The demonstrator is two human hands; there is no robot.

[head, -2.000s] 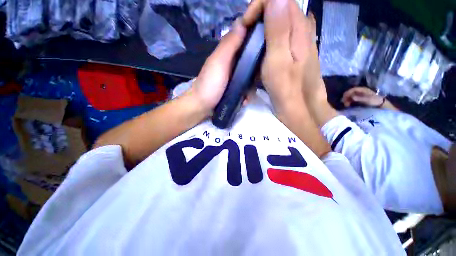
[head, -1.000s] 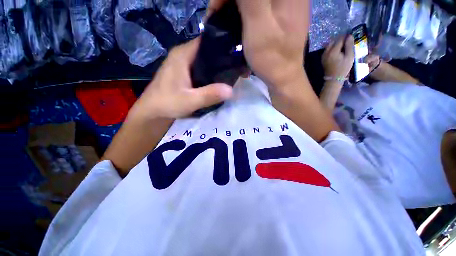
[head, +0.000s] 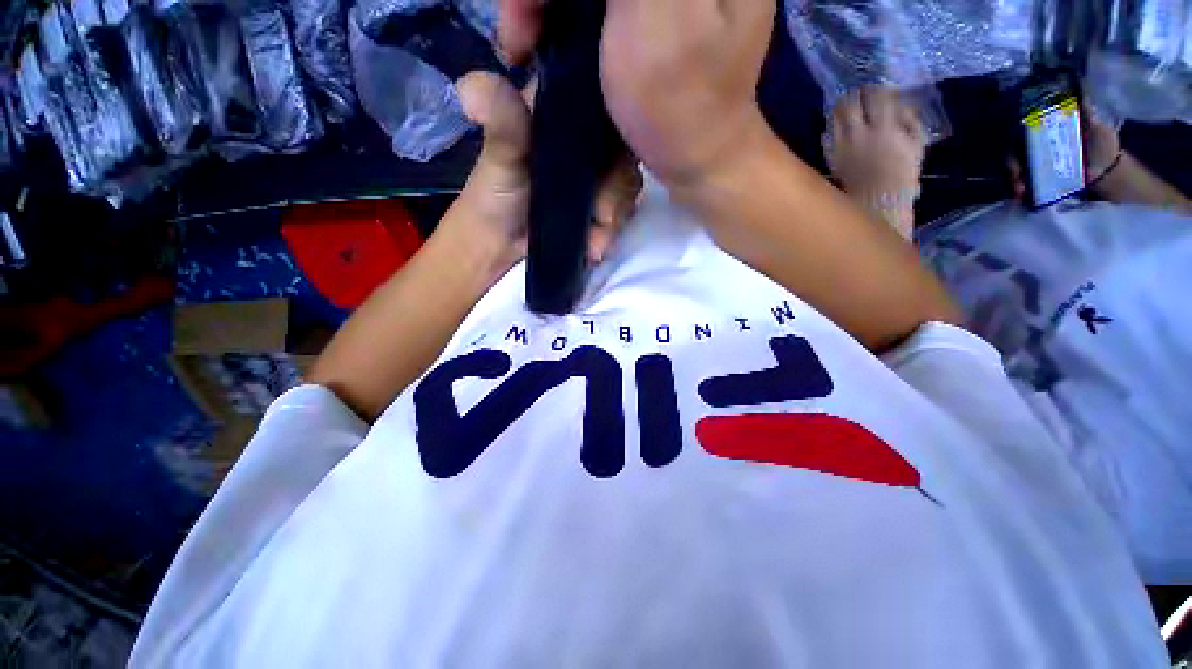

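A black closed unit [head: 562, 170] is held on edge in front of my chest, its lower end above the shirt lettering. Its upper end runs out of the top of the picture. My left hand [head: 501, 163] grips it from the left, with fingers showing behind it on the right. My right hand [head: 680, 79] is at its upper right side, cut off by the top edge. Its fingertips are mostly hidden, and a fingertip shows at the unit's upper left.
Bubble bags [head: 196, 85] lie in a row at the upper left, more at the upper right. A neighbouring person's hand [head: 878, 144] rests near bags; their other hand holds an open unit [head: 1054, 146]. A red stool [head: 350, 248] and cardboard carton [head: 233, 342] are below the bench.
The unit has turned from showing its broad face to standing edge-on, and its small light no longer shows. The neighbour's open unit has moved right.
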